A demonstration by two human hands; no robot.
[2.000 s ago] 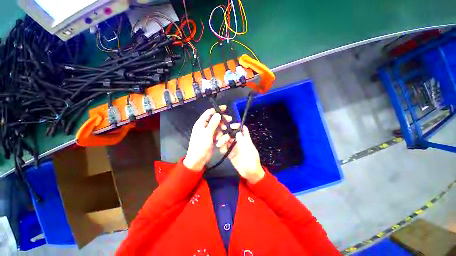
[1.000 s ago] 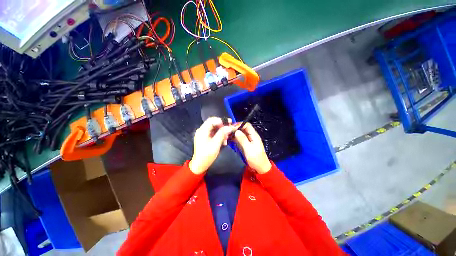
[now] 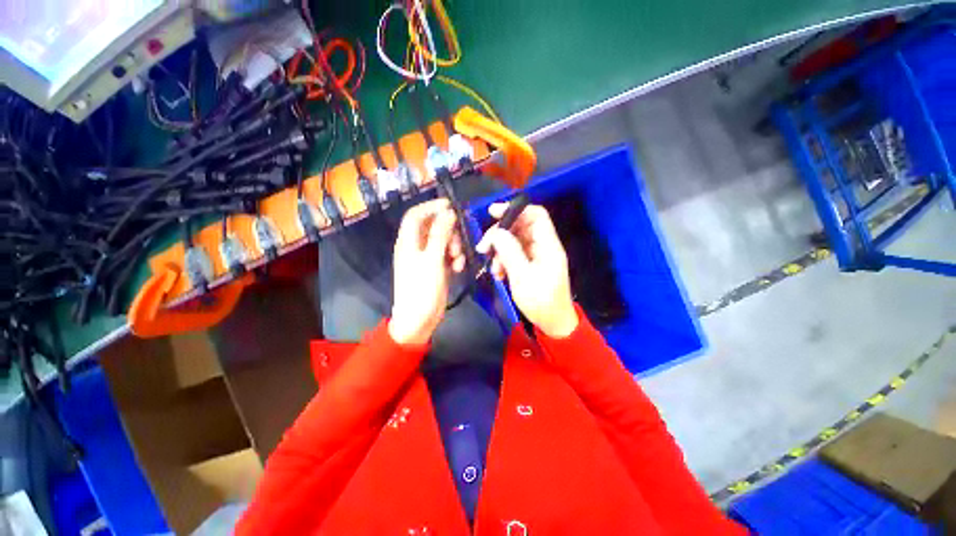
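Observation:
A black cable assembly (image 3: 469,243) is between my hands, just in front of the right part of the orange test fixture (image 3: 343,192). One end rises from my left hand (image 3: 425,262) to a pale socket (image 3: 439,160) near the fixture's right end; whether it is fully seated cannot be told. My right hand (image 3: 533,267) grips the other end, a black plug (image 3: 513,213), in its fingertips, pointing up and right. The cable's middle hangs in a loop below the hands, partly hidden by the fingers.
Black cables (image 3: 157,188) lie heaped on the bench left and behind the fixture. A beige tester (image 3: 79,52) stands behind. A blue bin (image 3: 671,288) with dark contents is at the right, partly behind my right hand. An open cardboard box (image 3: 199,461) is below the bench.
Both hands have moved up toward the fixture and slightly apart. The cable now reaches up from my left hand to the fixture, while a second ago the hands were together below it.

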